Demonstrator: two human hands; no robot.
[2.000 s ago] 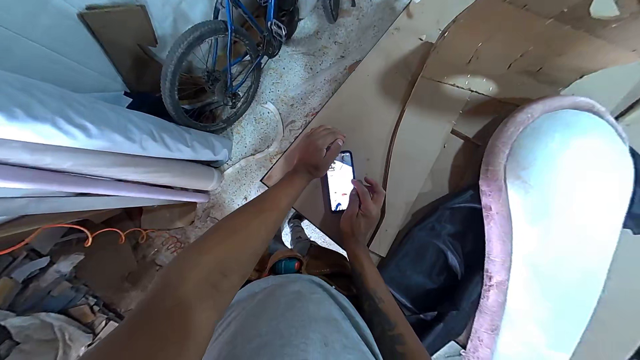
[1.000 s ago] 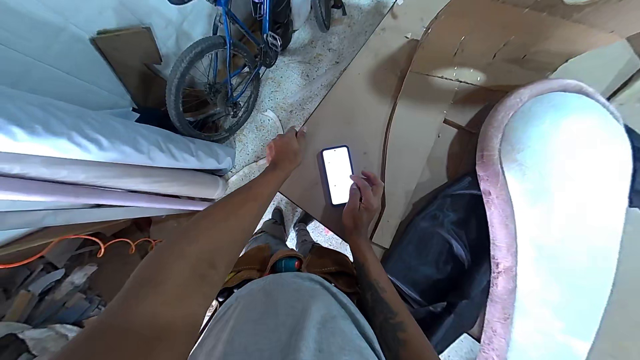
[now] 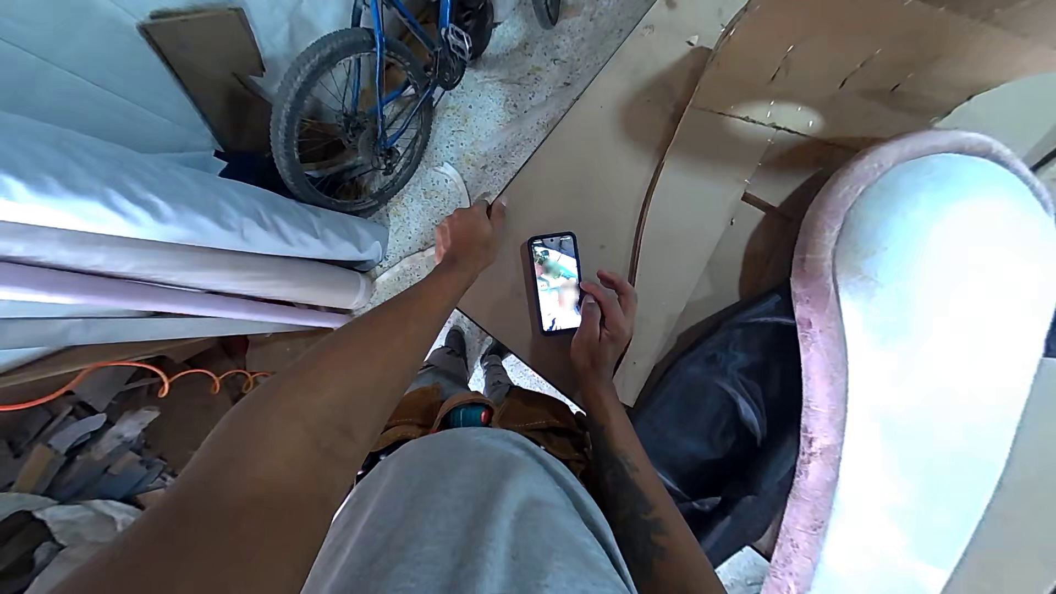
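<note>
A smartphone (image 3: 556, 283) in a dark case lies screen up on a brown board (image 3: 594, 198), its lit screen showing a picture. My right hand (image 3: 605, 326) is at the phone's right edge, fingers bent and partly spread, with a fingertip at or just over the screen. To the left of the phone, my left hand (image 3: 472, 235) rests curled at the board's left edge; whether it grips that edge is hard to tell.
A padded panel with a pink fabric border (image 3: 817, 363) stands at the right beside black sheet material (image 3: 726, 412). Cardboard (image 3: 833, 66) covers the back right. Fabric rolls (image 3: 173, 268) lie left, near a blue bicycle (image 3: 379, 107), an orange coiled hose (image 3: 124, 365) and scraps (image 3: 91, 445).
My left hand has moved from the phone's upper edge to the board's left edge. My right hand stays by the phone, whose screen went from nearly blank white to a picture.
</note>
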